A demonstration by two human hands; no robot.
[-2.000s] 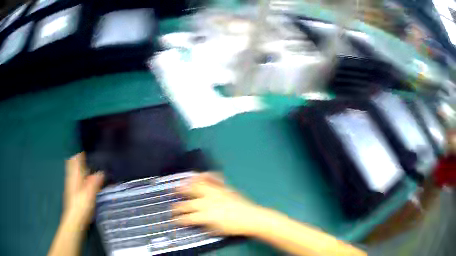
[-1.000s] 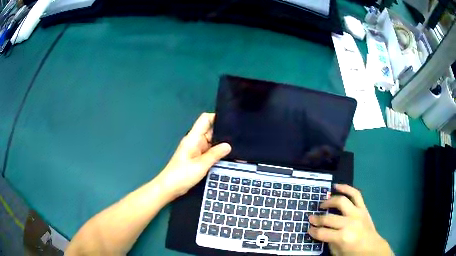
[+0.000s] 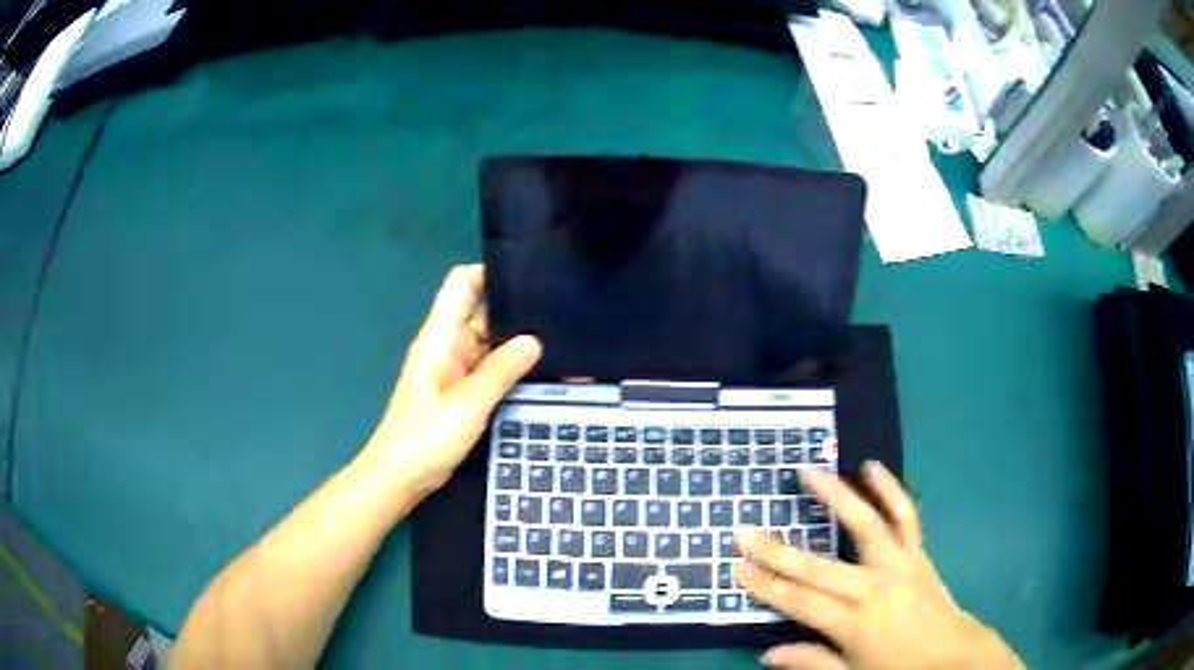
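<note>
An open silver-grey mini laptop [image 3: 551, 601] lies on a black foam pad [image 3: 869, 393]. Its glossy black screen [image 3: 668, 262] is raised at the back, and its black keyboard [image 3: 655, 497] faces me. My left hand [image 3: 452, 386] grips the lower left corner of the screen, with the thumb on the front and the fingers behind. My right hand [image 3: 851, 576] rests with spread fingers over the right side of the keyboard and holds nothing. The dark hinge block sits between screen and keyboard.
A long white paper sheet [image 3: 890, 157] and a small label card [image 3: 1006, 225] lie at the upper right, beside a post and white cups [image 3: 1123, 196] of tools. Black foam stacks [image 3: 1139, 458] stand at the right edge and along the back.
The view has shifted, so the laptop sits further left and higher in the picture. My right fingers have spread across the lower right keys. My left hand keeps its hold on the screen.
</note>
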